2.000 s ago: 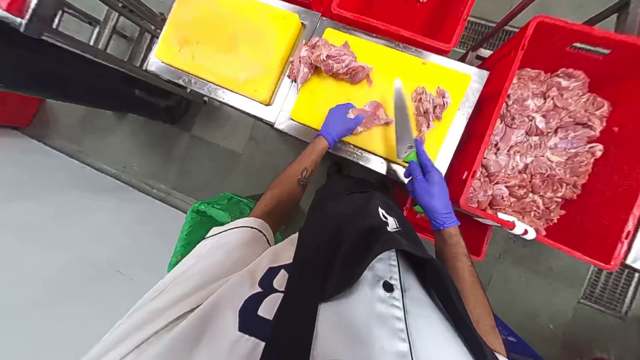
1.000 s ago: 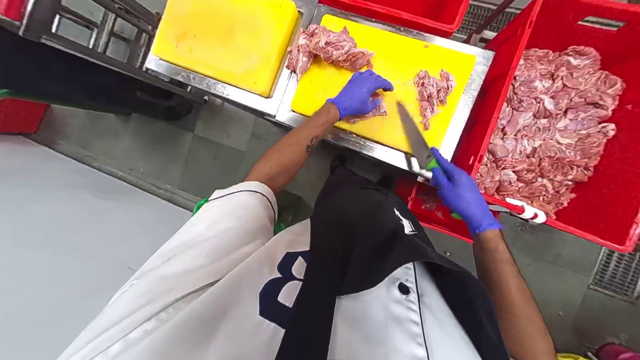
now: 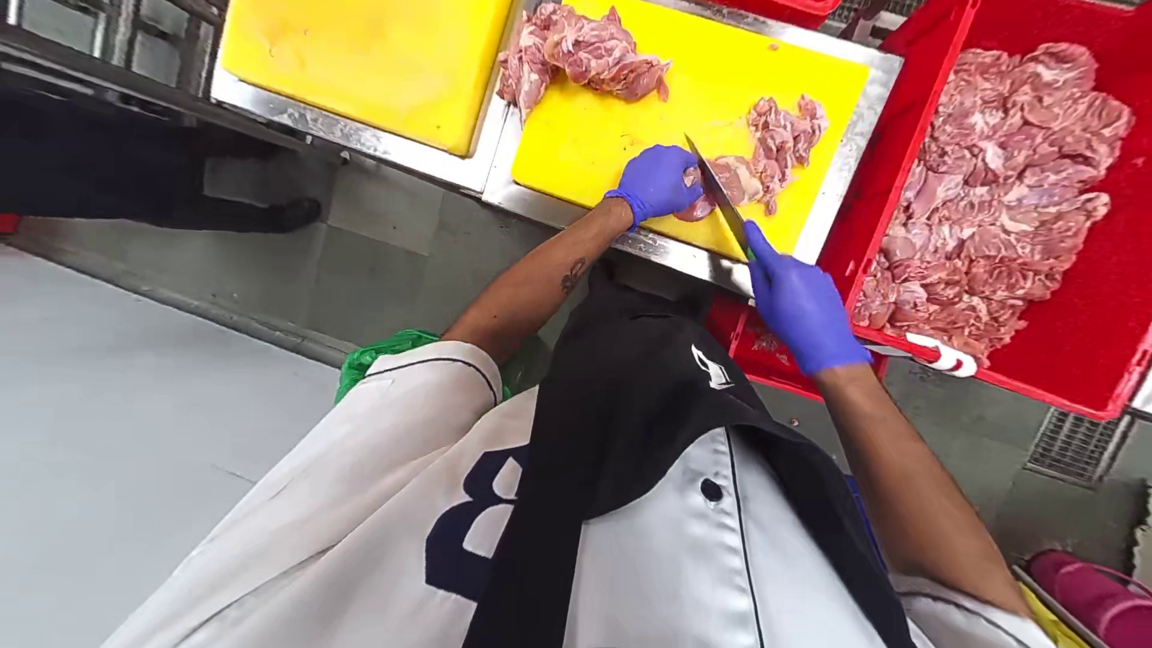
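Observation:
My left hand (image 3: 660, 183), in a blue glove, grips the left end of a piece of raw meat (image 3: 736, 180) near the front edge of the yellow cutting board (image 3: 576, 148). My gloved right hand (image 3: 796, 297) is shut on the handle of a kitchen knife (image 3: 717, 193), whose blade lies across that piece, just right of my left fingers. Only a little green of the handle shows. Small meat pieces (image 3: 781, 144) lie at the board's right, touching or close to the cut piece. A larger heap of raw meat (image 3: 589, 54) rests at the back left.
A red crate (image 3: 1093, 306) with many meat pieces (image 3: 999, 198) stands at the right. A second yellow board (image 3: 369, 63) is at the left on a metal table. Below the table edge is another red crate (image 3: 774, 360). A person's dark-clad leg (image 3: 99, 166) shows at the far left.
The knife has moved left from beside the board's front right edge onto the meat by my left hand. More of that piece now shows, reaching toward the right-hand pieces.

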